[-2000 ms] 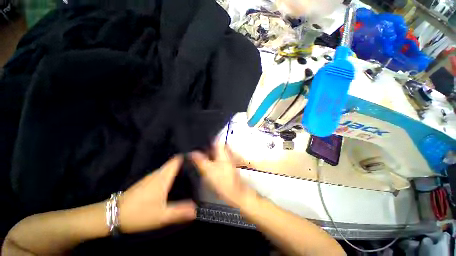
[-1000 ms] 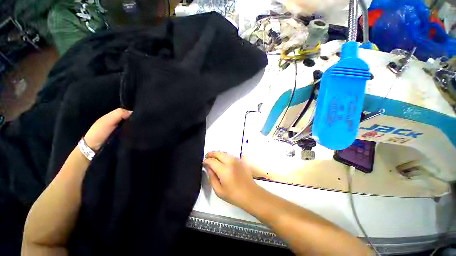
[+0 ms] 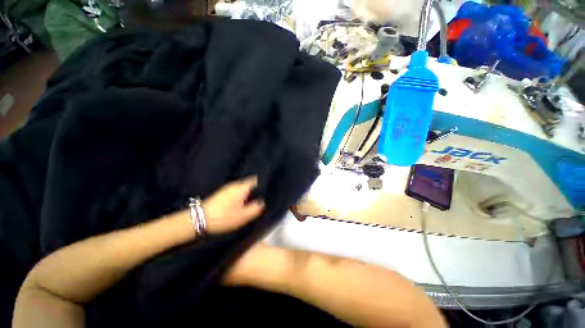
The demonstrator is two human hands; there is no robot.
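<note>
A large black garment [image 3: 147,134] fills the left and centre and spreads onto the white machine table. My left hand [image 3: 234,206], with a silver bracelet at the wrist, is on the garment near the centre. Its fingertips and thumb are around a dark fold of the cloth, slightly blurred. My right forearm reaches in from the lower right, and the wrist meets the garment's lower edge. My right hand is hidden by the black cloth, so its grip cannot be seen.
The white and teal sewing machine [image 3: 462,157] stands at the right, behind a blue paddle-shaped piece [image 3: 408,122] on a metal neck. A phone [image 3: 430,186] with a white cable lies on its bed. Blue plastic bags [image 3: 507,41] are behind.
My left hand has moved right and down from the garment's left part to its centre. My right hand has gone from the table into the cloth. The garment now spreads over more of the table.
</note>
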